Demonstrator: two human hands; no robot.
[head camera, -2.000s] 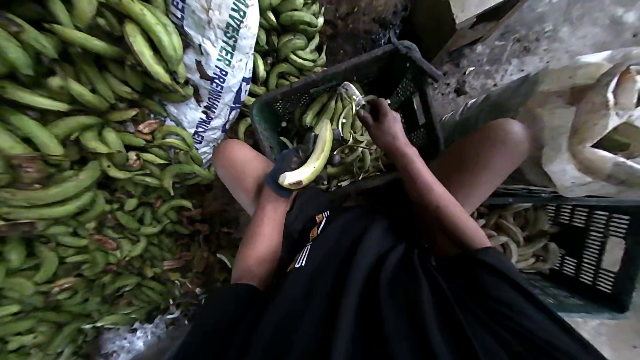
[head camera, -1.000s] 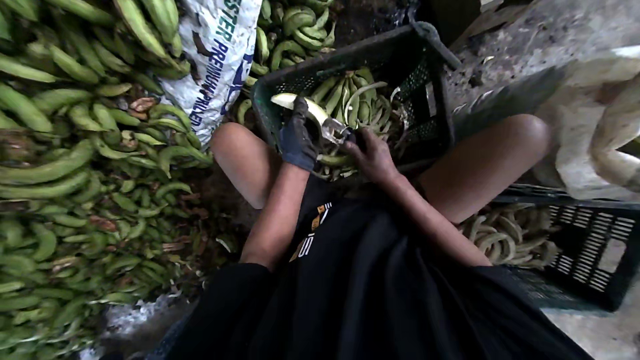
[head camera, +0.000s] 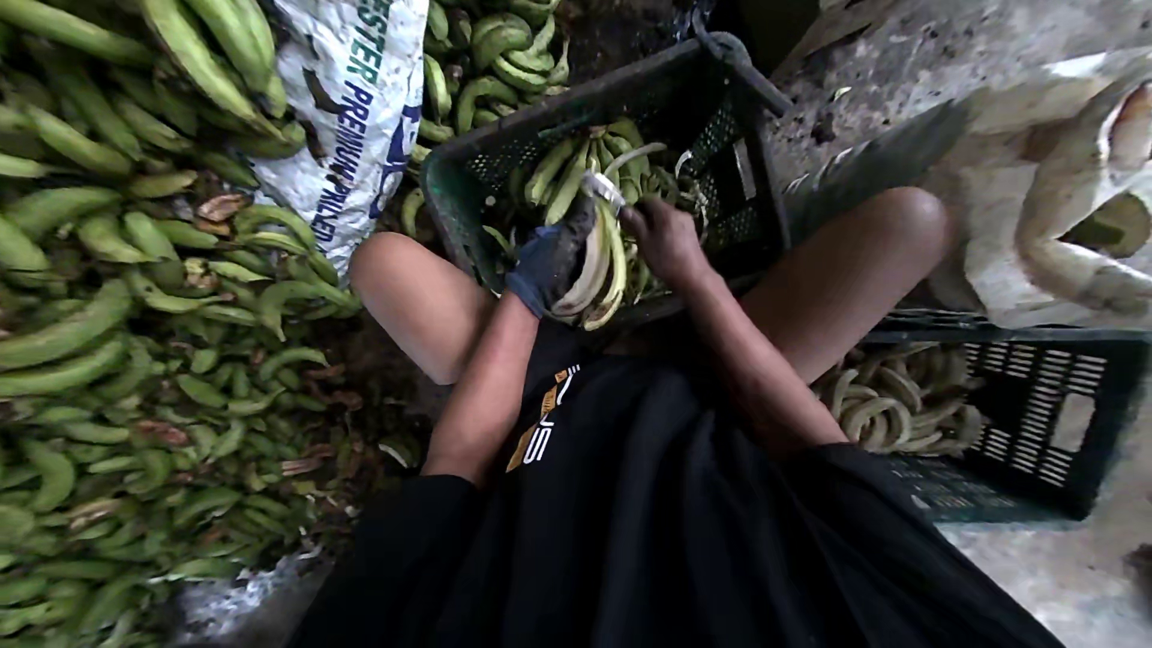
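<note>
My left hand (head camera: 551, 265), in a dark glove, is closed on a partly peeled green plantain (head camera: 589, 268) over the near edge of a dark green plastic crate (head camera: 443, 193). A strip of yellow-green peel (head camera: 616, 279) hangs along the plantain's right side. My bare right hand (head camera: 664, 236) grips a small metal-bladed peeling tool (head camera: 603, 189) whose blade lies at the plantain's top end; its handle is hidden in my fingers. Green plantains (head camera: 560, 175) and loose peel strips lie in the crate beyond my hands.
Heaps of green plantains (head camera: 63, 360) spread over the left side, with a printed white sack (head camera: 360, 108) beside them. A black slatted crate (head camera: 1062, 423) at the right holds peeled plantains (head camera: 900, 405). Above it sits a pale sack (head camera: 1017, 207). My bare knees flank the middle crate.
The plantain, held with its pale end up and away a second ago, now points down toward me. A peel strip now hangs beside it. My right hand has moved a little farther from my body.
</note>
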